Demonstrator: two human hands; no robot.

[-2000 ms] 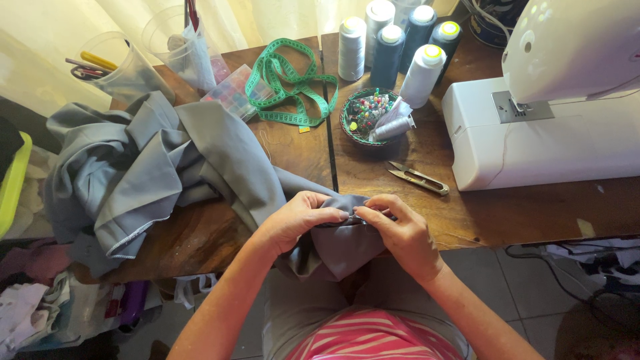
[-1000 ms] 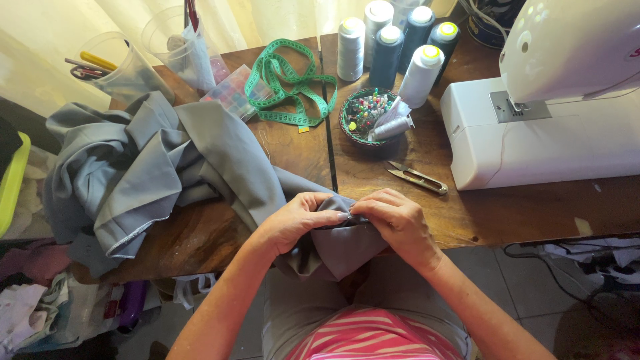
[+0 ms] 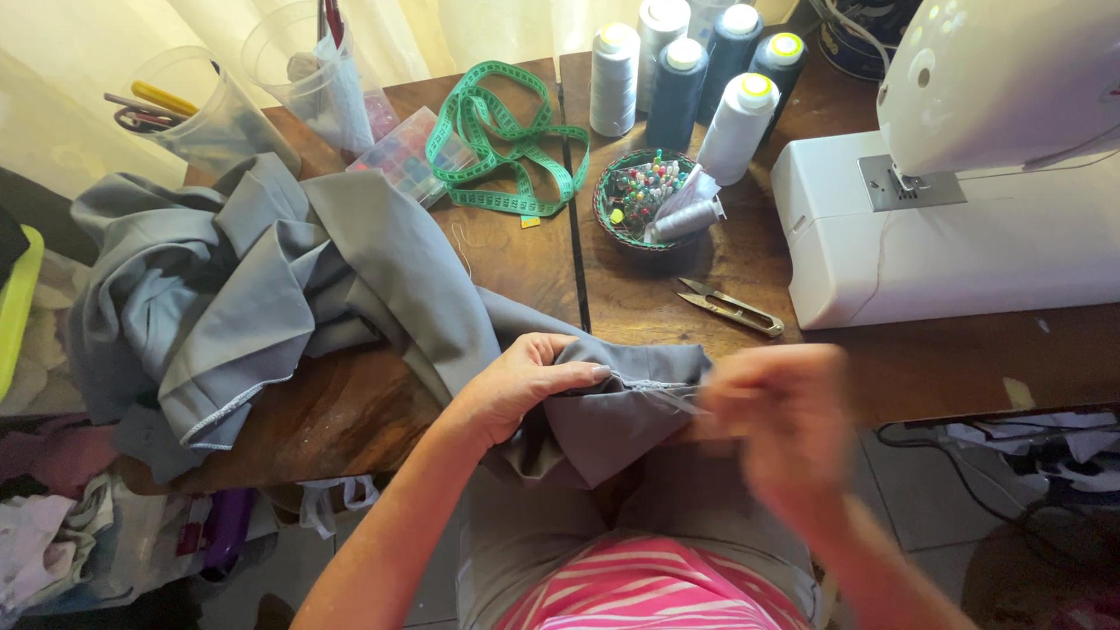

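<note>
Grey fabric (image 3: 402, 254) lies heaped on the left of the wooden table, and one end of it reaches over the front edge. My left hand (image 3: 525, 381) pinches that end near a seam with pale stitching, thumb on top. Just right of the seam, my right hand (image 3: 779, 420) is blurred by motion, its fingers bent together. Fine thread-like lines run from the seam towards its fingertips; whether it holds a needle or only thread cannot be seen. Thread snips (image 3: 733, 308) lie on the table above my hands.
A white sewing machine (image 3: 954, 236) stands at the right. Behind the snips are a basket of pins (image 3: 643, 197) and several thread cones (image 3: 739, 127). A green tape measure (image 3: 512, 144), a plastic box (image 3: 407, 157) and plastic cups (image 3: 214, 114) stand farther left.
My right hand has moved right, away from the seam and my left hand, where it was a second ago. My left hand has kept its hold on the fabric.
</note>
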